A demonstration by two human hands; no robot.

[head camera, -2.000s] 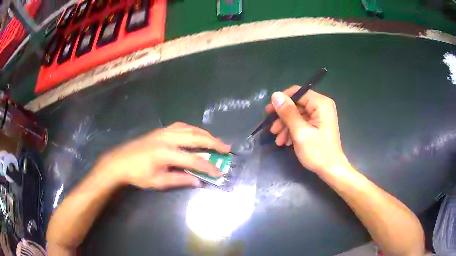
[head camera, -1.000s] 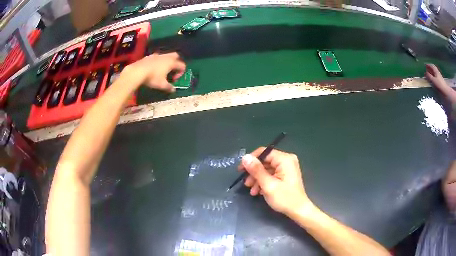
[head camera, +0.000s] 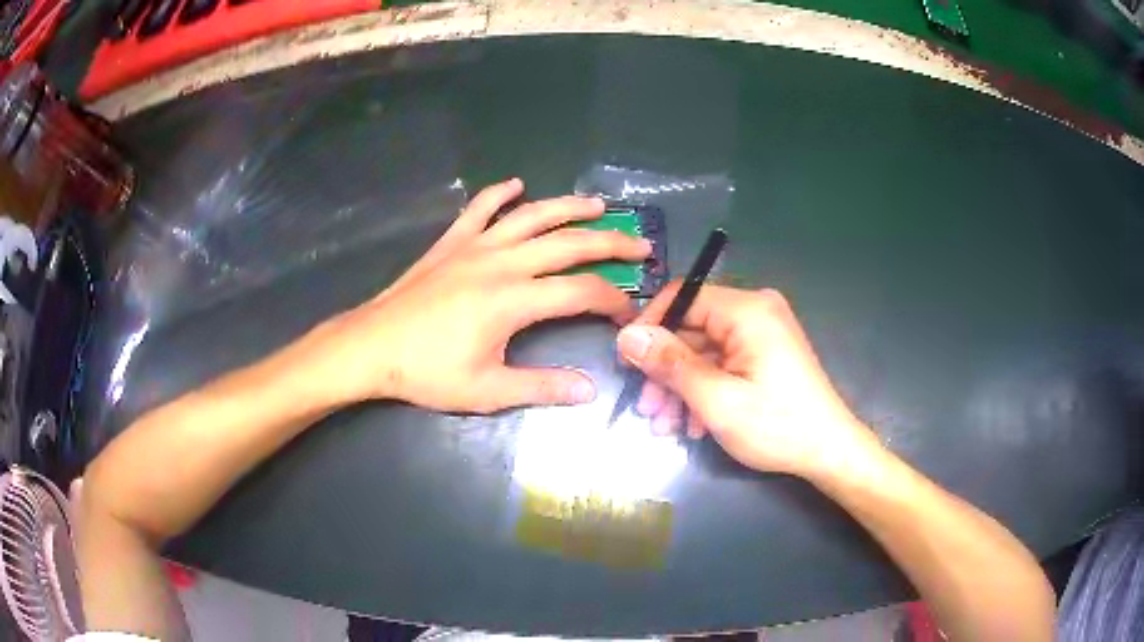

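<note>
A green circuit board (head camera: 620, 270) in a black frame (head camera: 655, 255) lies on the dark mat, with its openwork end to the right. My left hand (head camera: 489, 301) lies spread over it, fingers on the board and frame, covering much of it. My right hand (head camera: 721, 364) holds black tweezers (head camera: 694, 284) like a pen, tip down over the glare. A clear plastic sheet (head camera: 652, 186) lies under and around the board, with whitish marks at its far end. Amber tape pieces (head camera: 596, 527) lie at its near end. Whether the tip touches anything cannot be told.
A red tray (head camera: 238, 38) with black parts stands at the far left, beyond the pale worn edge (head camera: 527, 20) on the green conveyor belt (head camera: 853, 13). A creased clear film (head camera: 301, 232) lies on the mat at left. A bottle (head camera: 75, 144) and a pink fan (head camera: 35, 539) are at left.
My left hand has come back from the belt and now rests on a unit on the mat. My right hand with the tweezers has moved near it. The view has tilted down.
</note>
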